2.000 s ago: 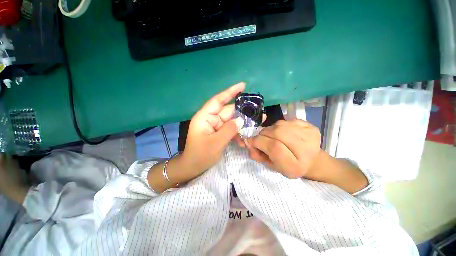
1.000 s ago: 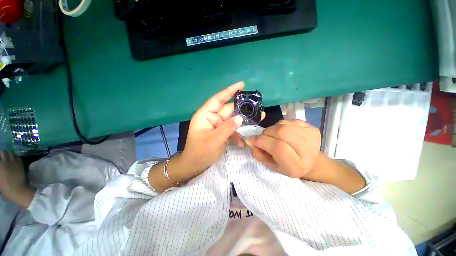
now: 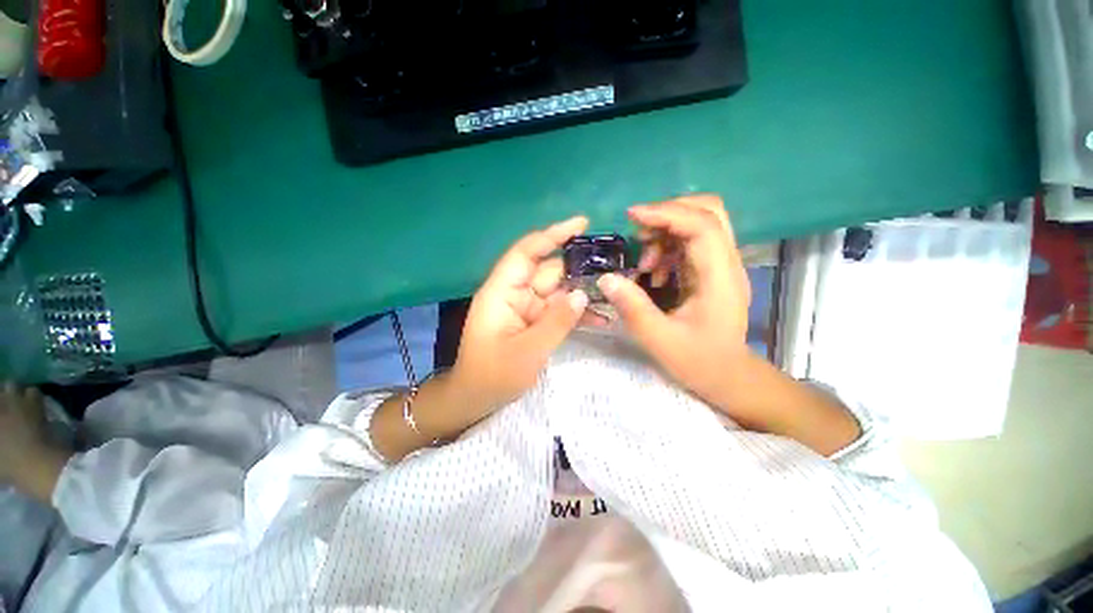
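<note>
A small black camera module (image 3: 596, 254) is held above the front edge of the green bench, in front of my chest. My left hand (image 3: 515, 311) grips its left side and lower edge between thumb and fingers. My right hand (image 3: 695, 287) is at its right side, with the thumb tip on the module's lower edge and the fingers curled near its right side. The module looks tilted, and its lens ring is hard to make out. Finger shadow hides its right edge.
A black press fixture (image 3: 533, 120) with a pale label stands on the green mat (image 3: 863, 120). A cream tape roll (image 3: 204, 30), black cable (image 3: 192, 240) and sheet of small dark parts (image 3: 77, 321) lie left. A white tray (image 3: 917, 323) is below the bench edge at right. A neighbour's hand (image 3: 26, 443) shows at far left.
My right hand has opened from its curled position below the module and moved up to its right side. The module has tilted, so its lens face shows less. The view has shifted slightly.
</note>
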